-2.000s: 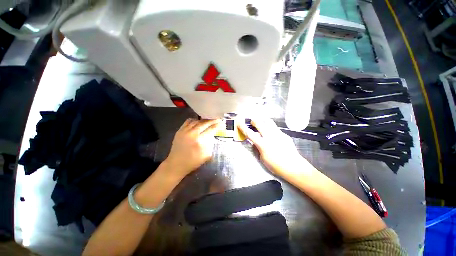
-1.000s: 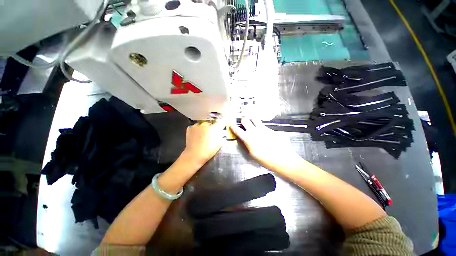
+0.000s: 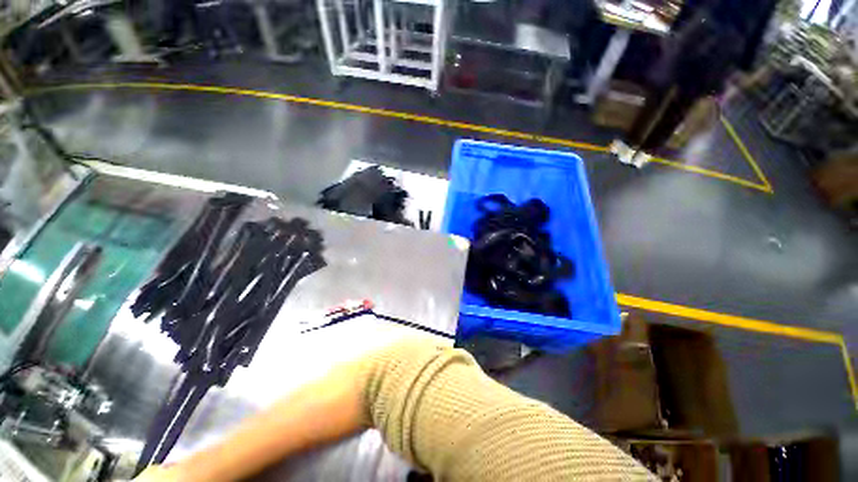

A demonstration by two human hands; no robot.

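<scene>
The view is turned to the right and blurred. My right forearm, in a ribbed olive-tan sleeve, crosses the bottom. My right hand (image 3: 162, 473) is almost wholly cut off at the lower left edge; its fingers and anything in them are hidden. My left hand is out of the picture. A fanned pile of black strips with pale lines (image 3: 230, 287) lies on the metal table (image 3: 400, 273). One strip (image 3: 179, 419) runs from the pile down toward my right hand. Red-handled snips (image 3: 348, 309) lie beyond my forearm.
A blue crate (image 3: 541, 325) beside the table holds tangled black parts (image 3: 517, 259). Black pieces (image 3: 367, 193) lie on a white surface behind the table. Cardboard boxes (image 3: 626, 377) stand lower right. A person's legs (image 3: 654, 122) show at upper right. A teal bed (image 3: 113, 235) is at left.
The view has swung right. The sewing head, black heap, flat stacks and left hand have left the picture. The crate, boxes and floor have come into view.
</scene>
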